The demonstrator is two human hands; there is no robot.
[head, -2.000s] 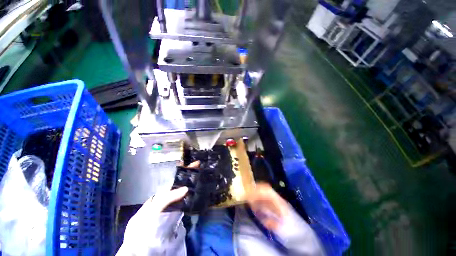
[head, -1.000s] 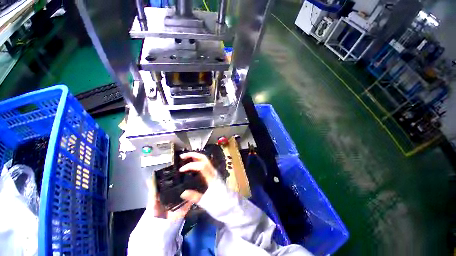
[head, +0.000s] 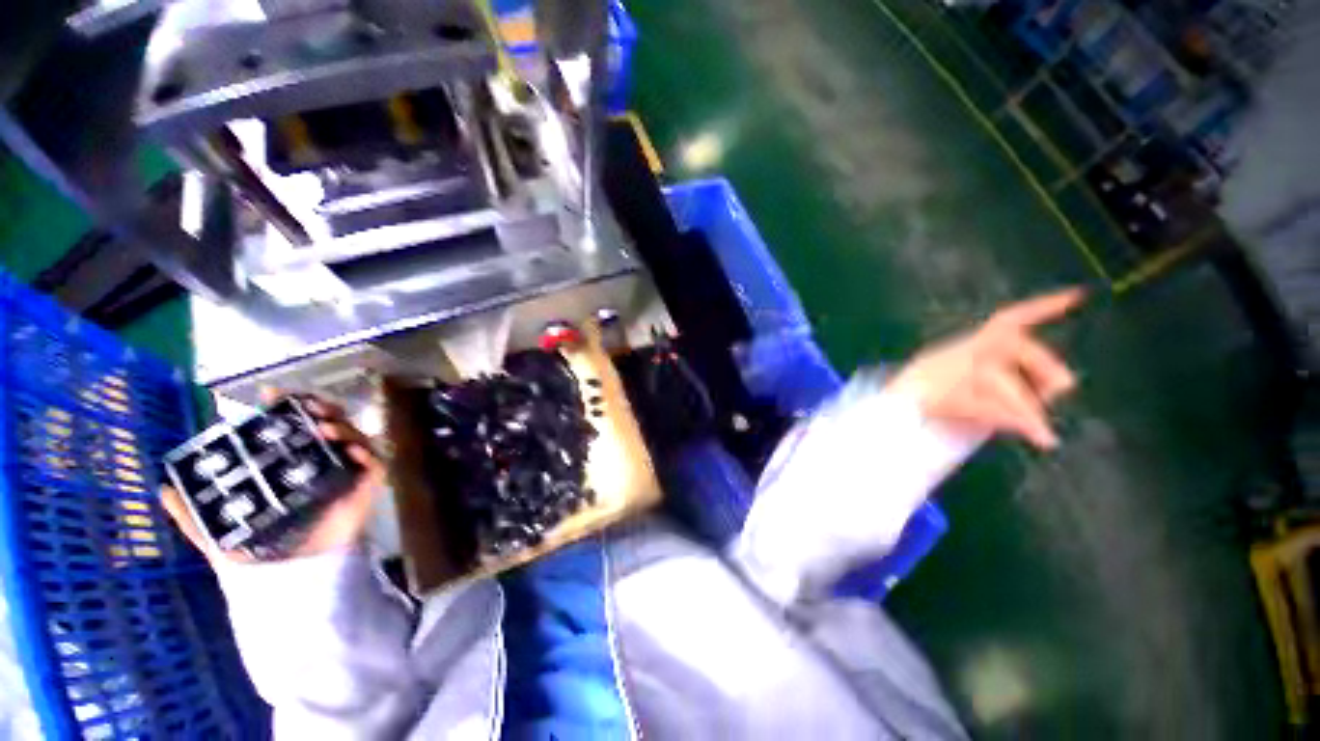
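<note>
My left hand [head: 340, 500] holds a black gridded moulded piece [head: 261, 475] at the left, its square open cells facing up. My right hand [head: 999, 374] is stretched out to the right over the floor, fingers spread, holding nothing. A brown cardboard box [head: 625, 449] stands against the press front above my lap. Loose small black glossy parts [head: 514, 449] are heaped in it. A pale metal chute [head: 475, 348] ends at the box's back edge.
The press [head: 420, 297] stands ahead, with a red button [head: 559, 336] on its front. A blue perforated crate [head: 87, 507] is at the left. A blue bin [head: 746, 268] lies right of the press. Dark nippers [head: 669, 379] lie right of the box. A yellow frame [head: 1288, 594] is at the far right.
My right hand has left the gridded piece and swung far right. My left hand has moved left with the piece, uncovering the heaped parts. The view has shifted and tilted.
</note>
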